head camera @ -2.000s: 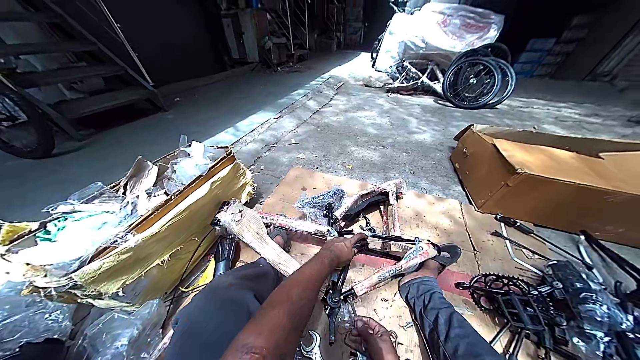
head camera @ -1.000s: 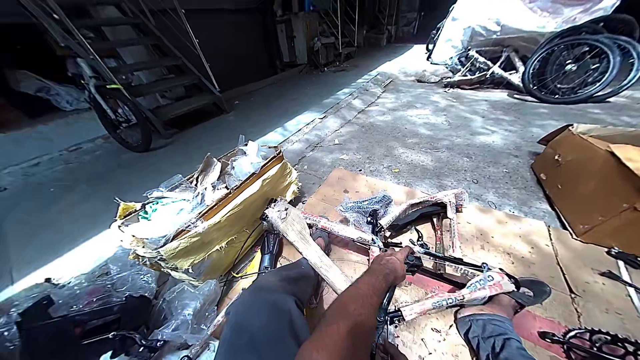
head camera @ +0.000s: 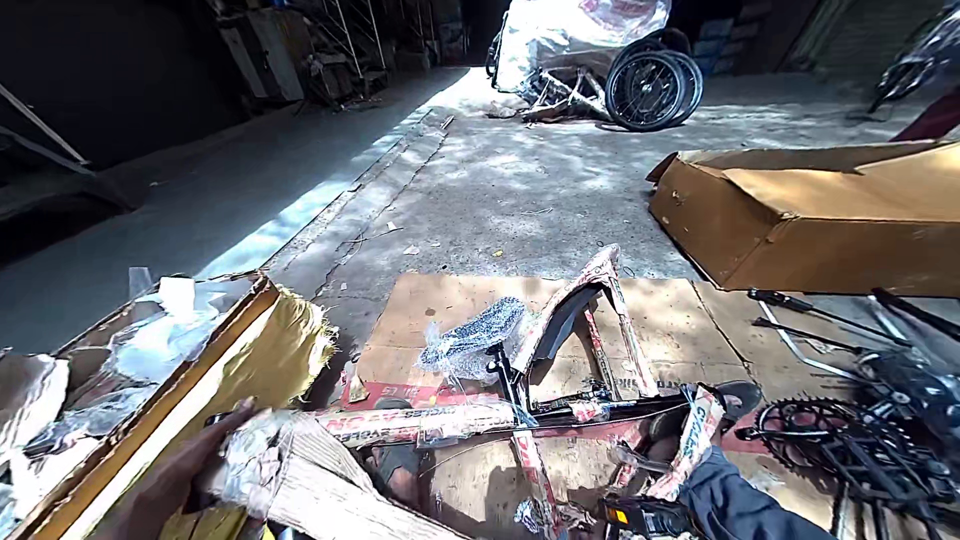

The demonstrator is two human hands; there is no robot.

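My left hand (head camera: 199,457), blurred, is at the lower left beside the plastic-wrapped end of a cardboard-covered part (head camera: 300,472); a dark item shows at its fingertips, and its grip is unclear. My right hand is out of view. A bicycle frame (head camera: 405,424) in printed wrapping lies on its side between my feet. Its saddle (head camera: 480,334) is in bubble wrap and points away to the left. A curved fender (head camera: 566,322) shows inside wrapped tubing behind it. A black pedal with an orange reflector (head camera: 645,516) is at the bottom edge.
Flattened cardboard (head camera: 450,300) lies under the frame. A carton of plastic scraps (head camera: 247,360) stands at left, a long open box (head camera: 862,247) at right. Chainrings and cranks (head camera: 817,442) lie lower right. Bicycle wheels (head camera: 649,90) lean by a covered pile behind.
My left hand has left the middle of the bicycle frame and is now at the far left, by the wrapped part's end. My right hand, seen low in the oldest frame, is out of view.
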